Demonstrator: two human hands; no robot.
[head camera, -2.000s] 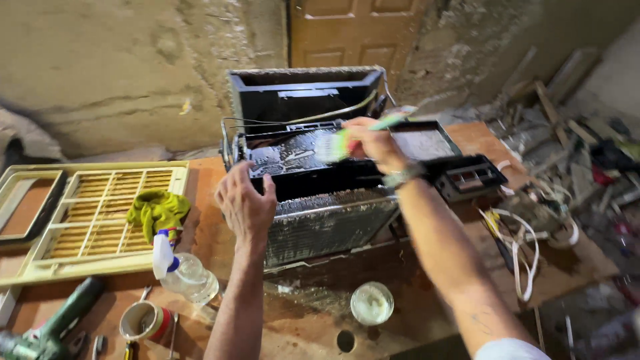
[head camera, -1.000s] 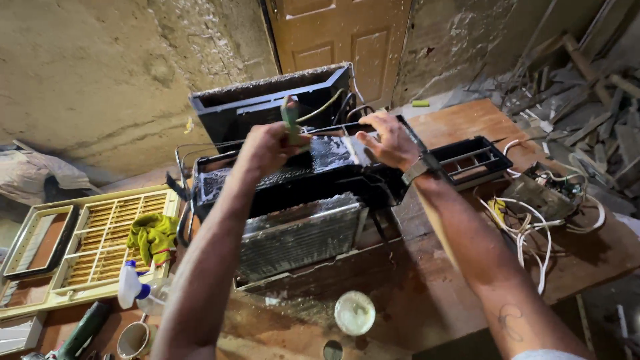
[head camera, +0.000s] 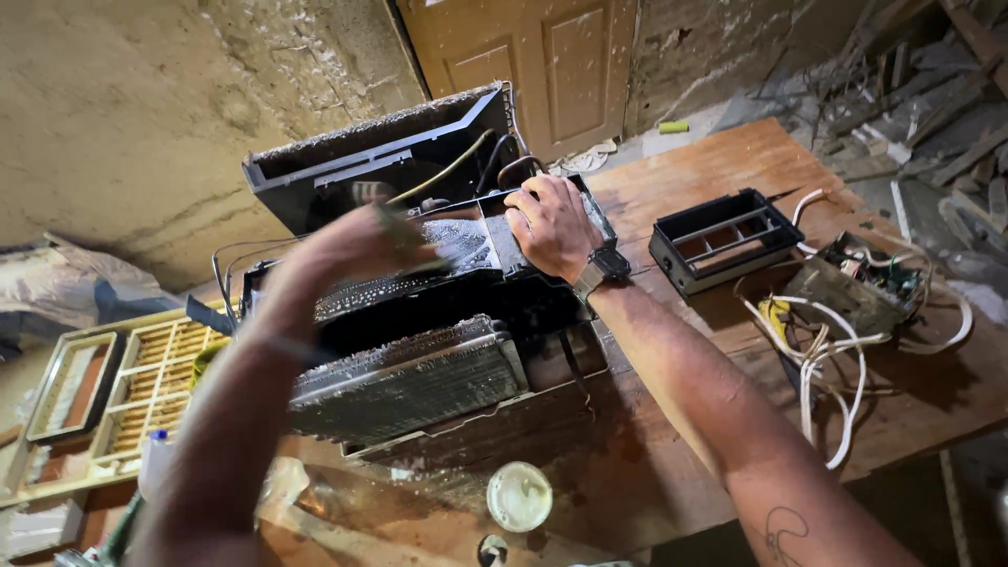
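My left hand (head camera: 358, 244), blurred, holds a brush with a green handle, mostly hidden, over the wet, foam-covered surface (head camera: 457, 240) of a black housing. My right hand (head camera: 554, 228), with a wristwatch, grips the right part of the black housing (head camera: 594, 209), fingers bent over it. In front of the housing's dark cavity stands a wet finned heat-exchanger coil (head camera: 417, 386). Behind it is a second, dirt-crusted coil in a dark frame (head camera: 378, 150), with a yellowish tube and dark pipes at its right end.
A jar of cloudy liquid (head camera: 520, 496) stands near the front of the wooden table (head camera: 646, 480). To the right are a black rectangular frame (head camera: 724, 240), white cables (head camera: 854, 394) and a box with a circuit board (head camera: 858, 276). A cream grille (head camera: 150, 394) and a partly hidden spray bottle (head camera: 155, 465) are at left.
The brush has passed from my right hand to my left. My right hand has come to grip the housing's right part, where my left hand earlier held its left side. The view has shifted right.
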